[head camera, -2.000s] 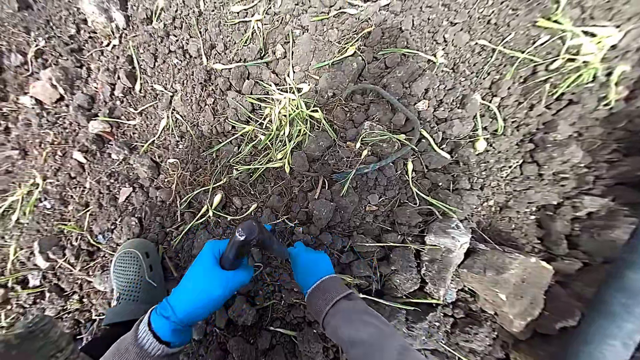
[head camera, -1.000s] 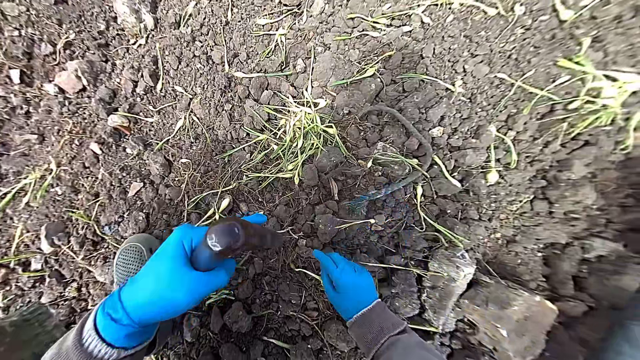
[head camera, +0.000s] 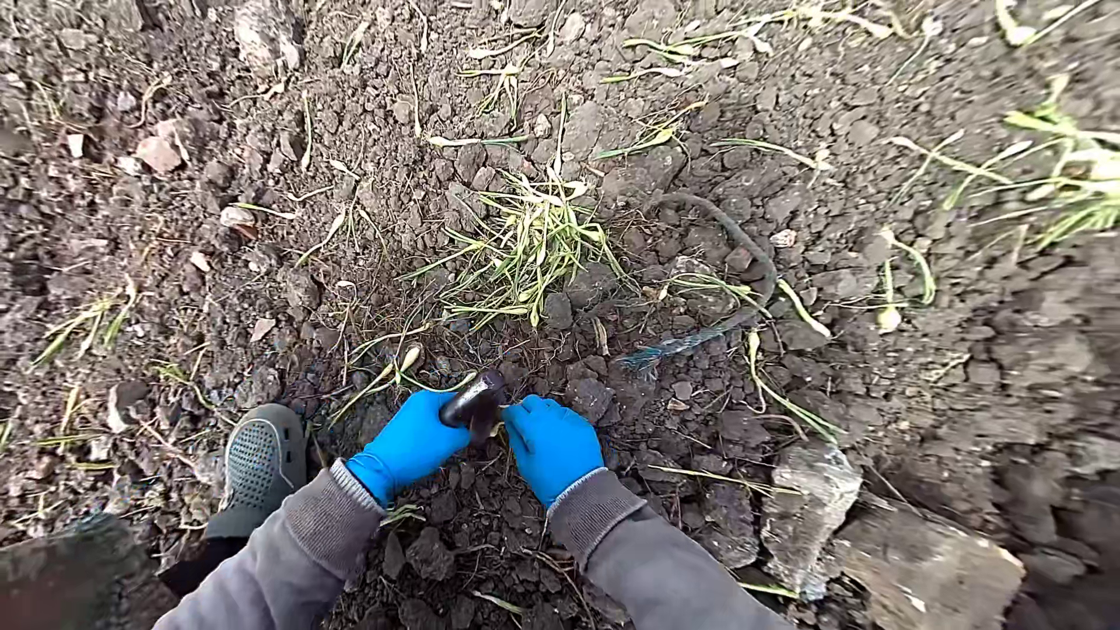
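Observation:
My left hand (head camera: 418, 442), in a blue glove, is closed around the dark handle of a hand tool (head camera: 473, 404) whose working end is hidden low against the soil. Beside it, my right hand (head camera: 551, 442), also gloved in blue, has its fingers bent at the tool's far side; a small yellowish bit shows by the fingertips, and whether they grip it is unclear. Beyond both hands lies a pile of green shoots with pale bulbs (head camera: 534, 249). One loose bulbed shoot (head camera: 409, 359) rests just ahead of my left hand.
A frayed rope (head camera: 761, 262) curves over the cloddy soil right of the pile. Large stones (head camera: 927, 560) lie at the lower right. A perforated clog (head camera: 262, 459) stands at the lower left. More shoots (head camera: 1081, 179) lie at the far right, others scattered about.
Since one second ago, my right hand has come back close to my left hand and the tool; the two were apart then. The tool stays in my left hand throughout.

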